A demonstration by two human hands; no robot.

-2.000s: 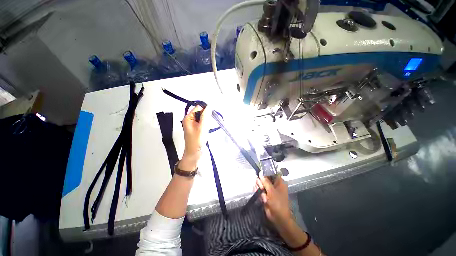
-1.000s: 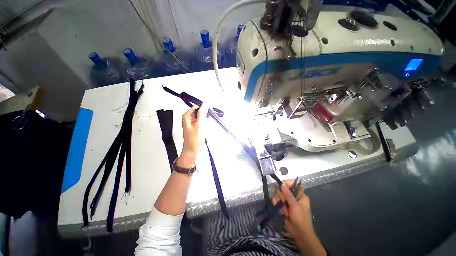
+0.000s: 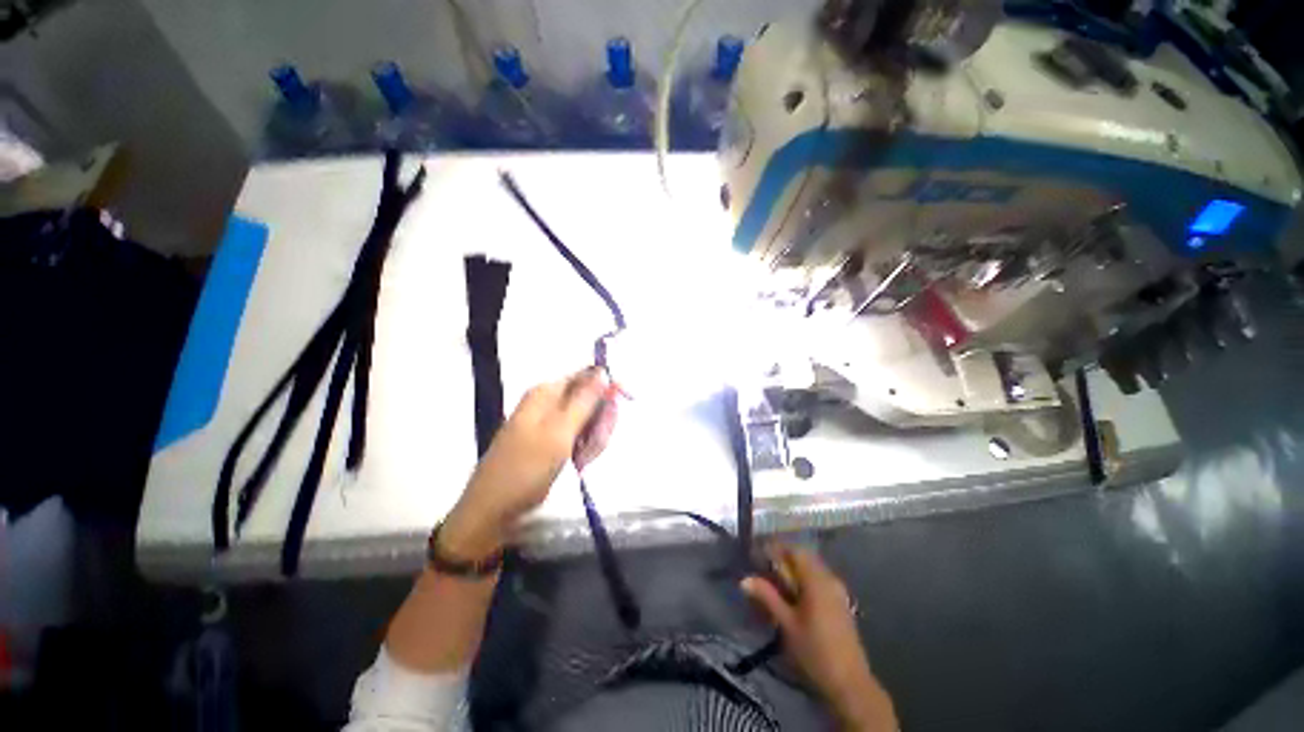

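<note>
My left hand [image 3: 551,436] is over the table, its fingers closed on a narrow black strap [image 3: 565,258]. One part of the strap runs up and back; a black length also hangs below the hand over the table edge. My right hand [image 3: 815,622] is blurred, low in front of the table edge, curled around a small tool with a yellow part, seemingly thread snips [image 3: 785,575]. Another black strap [image 3: 742,479] runs from the bright needle area down over the edge, beside the metal guide [image 3: 768,441]. Whether the right fingers touch it is unclear.
A bundle of black straps [image 3: 355,315] lies at the table's left. A wider black band [image 3: 486,336] lies mid-table. The sewing machine [image 3: 887,179] stands at the right. Blue-capped bottles [image 3: 518,107] stand behind the table. My striped lap is below.
My left hand has moved down, towards me, with the strap. My right hand has moved slightly down and left. The strap stretched diagonally towards the machine guide no longer shows. The view has shifted.
</note>
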